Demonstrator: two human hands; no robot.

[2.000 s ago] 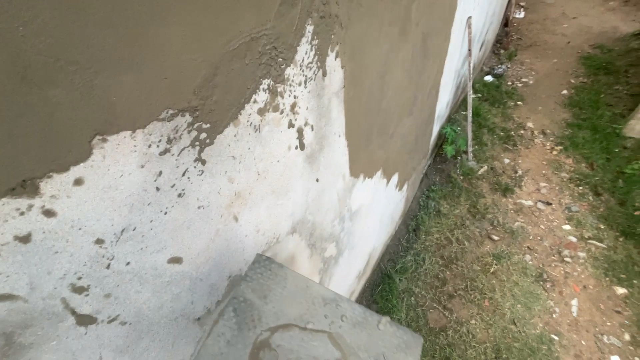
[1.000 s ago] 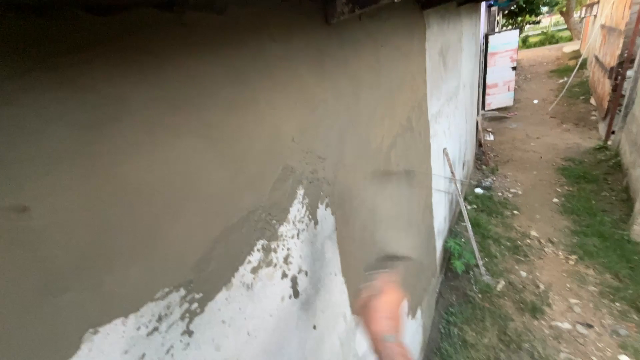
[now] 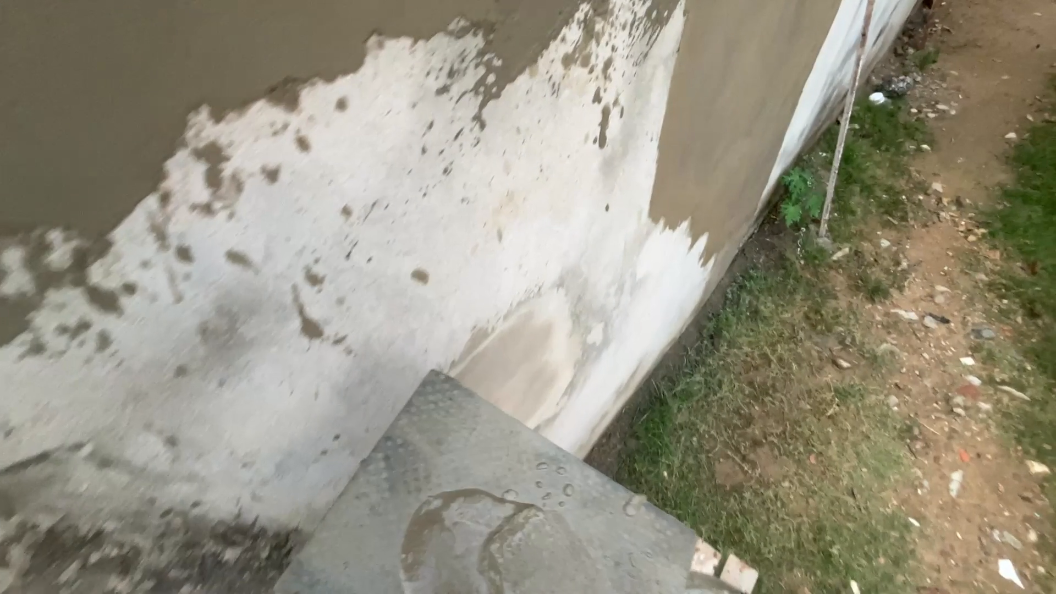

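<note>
Neither my left hand nor my right hand shows in the head view. Low in the middle lies a flat grey board [image 3: 462, 445], its corner pointing up over the lower wall. Water drops and a wet, thin smear of mortar [image 3: 528, 536] sit on it. Behind it, the white wall [image 3: 511, 206] carries wet grey-brown plaster [image 3: 206, 49] across the upper left. A further band of plaster [image 3: 734, 107] runs down at the right, ending in a ragged edge. Spots of mortar dot the bare white part between them. A damp beige patch [image 3: 520, 355] shows just above the board.
A thin stick [image 3: 846, 124] leans by the wall's foot, beside a small green plant [image 3: 799, 198]. Grass [image 3: 742, 462] borders a dirt path [image 3: 949, 355] strewn with stones and litter. Two small pale blocky pieces [image 3: 726, 569] show at the board's right edge; their nature is unclear.
One second ago a blurred hand with a dark tool was at the right band of plaster; it is out of view now. The view has tilted down, with the grey board back in sight.
</note>
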